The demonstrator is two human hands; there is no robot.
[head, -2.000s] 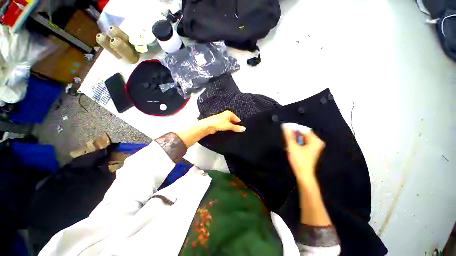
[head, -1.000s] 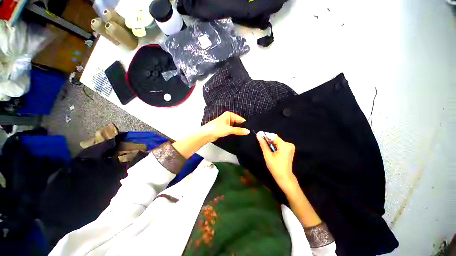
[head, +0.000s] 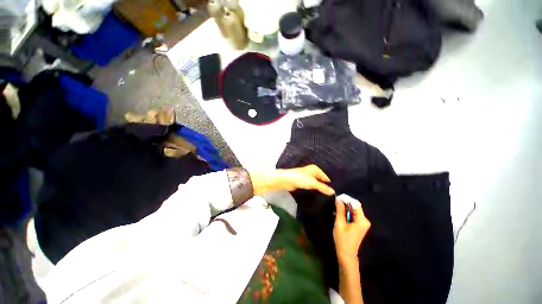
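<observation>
A dark garment (head: 398, 237) lies in front of me, plain black on one side, with a finely checked part (head: 339, 148) beyond my hands. Faint dark buttons show along its far edge. My left hand (head: 303, 180) pinches the cloth near its edge. My right hand (head: 350, 222) is close beside the left fingertips, its fingers closed around small snips with a blue part (head: 349, 214) and a white patch at the fingertips. A needle and thread are too small or blurred to see.
A round black tray with red rim (head: 246, 83) holds a white disc. Beside it are a phone (head: 210, 76), a clear plastic bag (head: 315, 83), a bottle (head: 291, 35) and tan thread cones (head: 230, 25). A black heap (head: 380, 35) lies at the far side.
My right hand has come from over the black cloth back to my left fingertips. The view has turned, so the tray and garment appear shifted.
</observation>
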